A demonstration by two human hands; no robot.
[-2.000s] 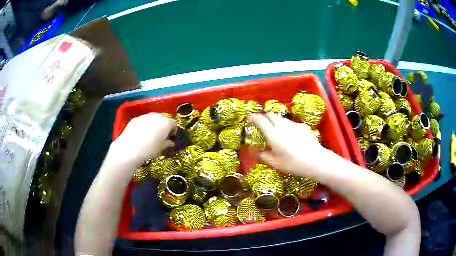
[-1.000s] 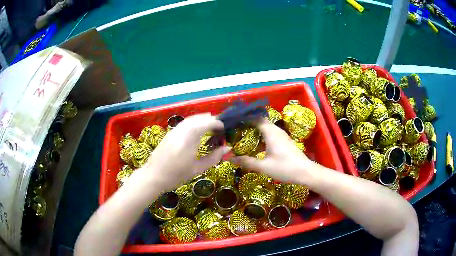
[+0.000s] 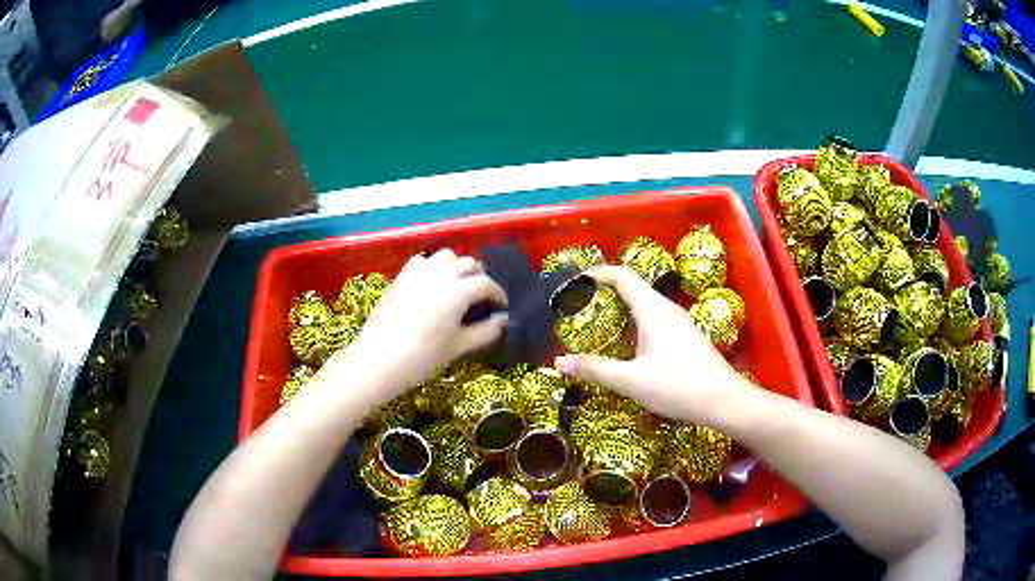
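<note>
My right hand (image 3: 670, 352) holds a gold microphone grille (image 3: 595, 322) between thumb and fingers, its dark round opening turned up and to the left. My left hand (image 3: 426, 323) grips a dark foam liner (image 3: 524, 301) by its left side. The foam stands just left of the grille's opening; whether they touch is hard to tell. Both hands are over the large red tray (image 3: 499, 222), which holds many loose gold grilles. More dark foam (image 3: 341, 511) lies in the tray's lower left corner, partly behind my left forearm.
A small red basket (image 3: 783, 244) heaped with grilles stands at the right. A tipped cardboard carton (image 3: 68, 227) with grilles inside is at the left. Beyond are the green conveyor belt (image 3: 511, 91), a grey post (image 3: 925, 85) and a yellow cylinder (image 3: 865, 19).
Both hands reached apart into the tray, then came together at its middle. Now the foam hangs from my left hand, and the grille in my right hand shows its opening toward it.
</note>
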